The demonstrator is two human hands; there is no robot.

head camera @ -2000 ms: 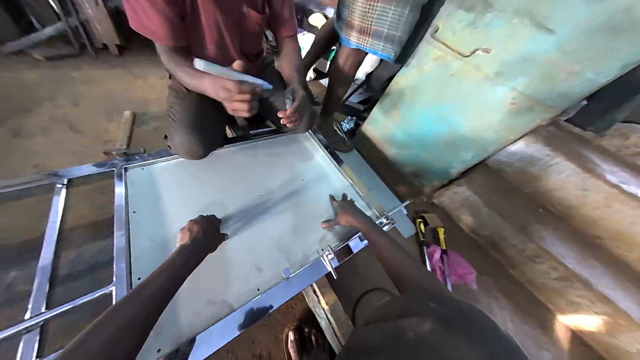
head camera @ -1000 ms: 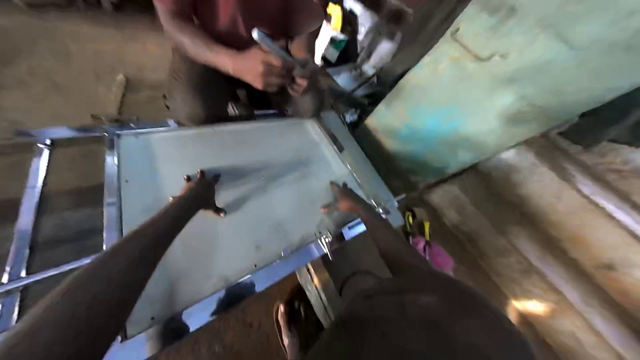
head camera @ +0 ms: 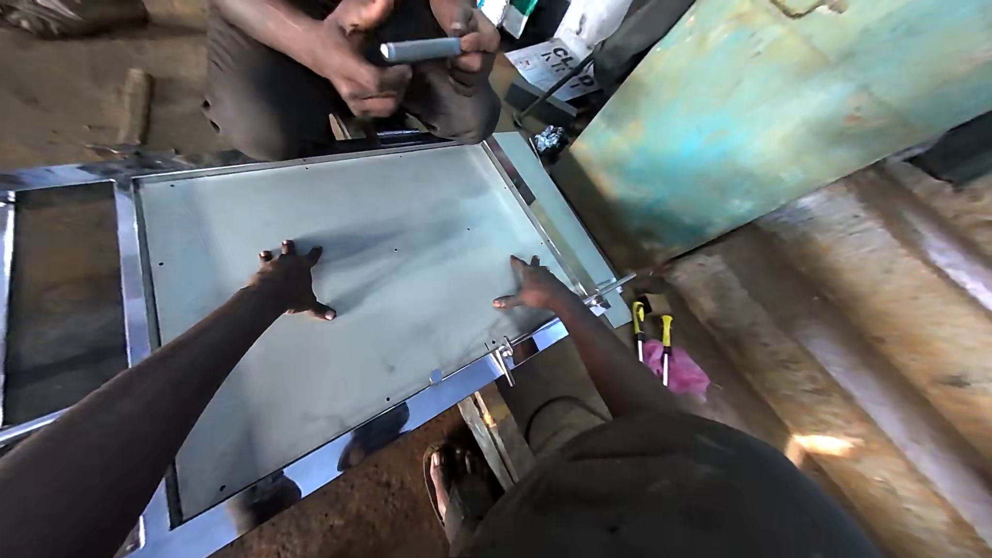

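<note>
A pale flat panel (head camera: 349, 310) with small dark holes lies inside a shiny metal frame (head camera: 333, 461). On its left half rests my left hand (head camera: 291, 280), fingers spread and holding nothing. My right hand (head camera: 533, 287) touches the panel near its right side, its fingers apart and empty. Just below that hand, a metal slide bolt (head camera: 504, 358) sits on the frame's near edge. Across the panel, a co-worker's hands (head camera: 372, 70) hold a grey cylindrical object (head camera: 421, 49), which looks like a marker.
A painted metal sheet (head camera: 697, 147) leans at the upper right beside concrete steps (head camera: 876, 325). Two yellow-handled tools (head camera: 666, 333) and a pink plastic bag (head camera: 682, 373) lie right of the frame. Wood (head camera: 492, 434) supports the frame near my sandalled foot (head camera: 442, 480). A wooden-handled tool (head camera: 136, 107) lies upper left.
My hands stay spread on the panel. The co-worker's hands have turned the grey object from slanted to nearly level. A second person's legs, seen two seconds ago, are out of view.
</note>
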